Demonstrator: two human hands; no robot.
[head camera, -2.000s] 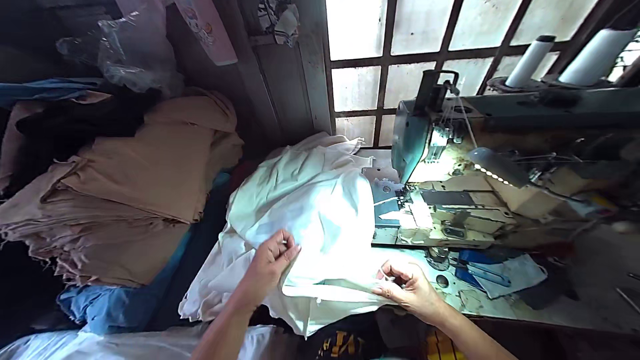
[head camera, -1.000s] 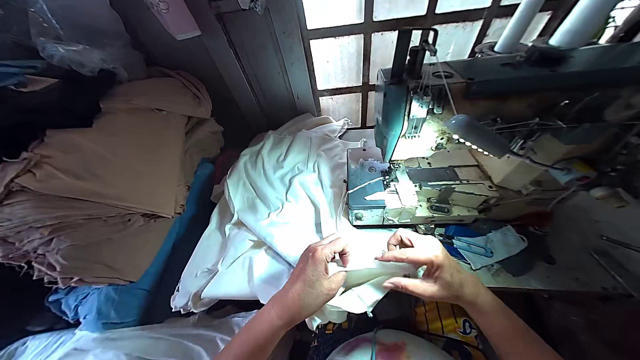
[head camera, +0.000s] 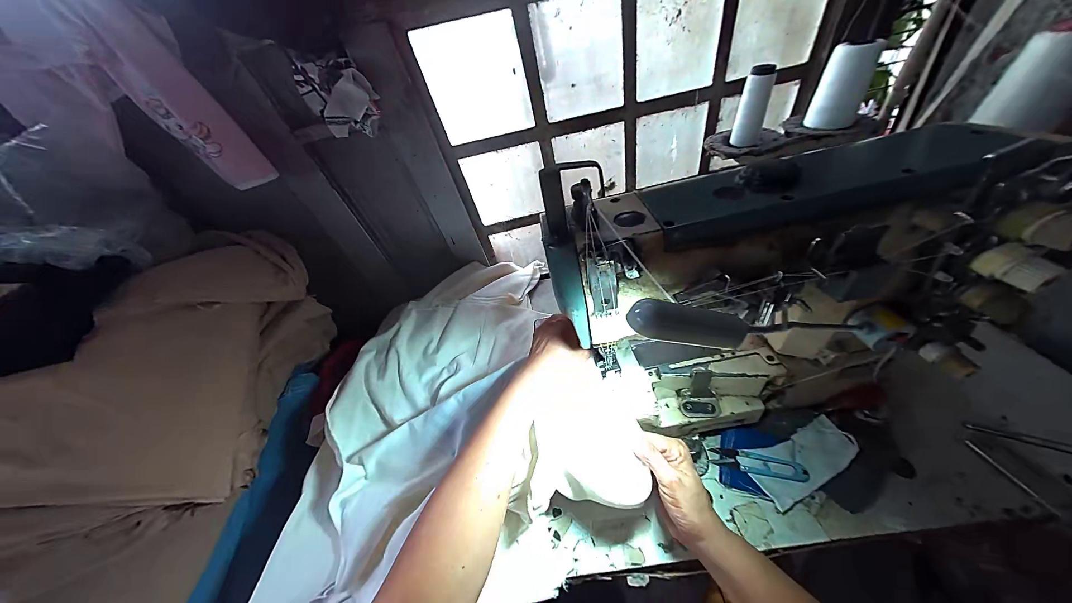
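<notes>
White fabric (head camera: 419, 368) lies heaped left of an industrial sewing machine (head camera: 804, 201) and runs across to its needle area. My left hand (head camera: 559, 343) reaches to the left side of the presser foot (head camera: 608, 360) and rests on the cloth; its fingers are partly hidden behind the machine head and washed out by glare. My right hand (head camera: 674, 477) grips the near right edge of the same fabric, thumb on top, just in front of the machine bed. A lamp (head camera: 687, 323) lights the needle area brightly.
Blue-handled thread snips (head camera: 766, 466) lie on a cloth scrap (head camera: 816, 461) right of my right hand. Folded tan fabric (head camera: 151, 377) is stacked at left. Thread cones (head camera: 844, 84) stand behind the machine. Metal rods (head camera: 1013, 469) lie at far right.
Both hands, earlier close together over the fabric in front of the machine, are now apart; the left has moved up to the needle area. The fabric edge has come to the presser foot.
</notes>
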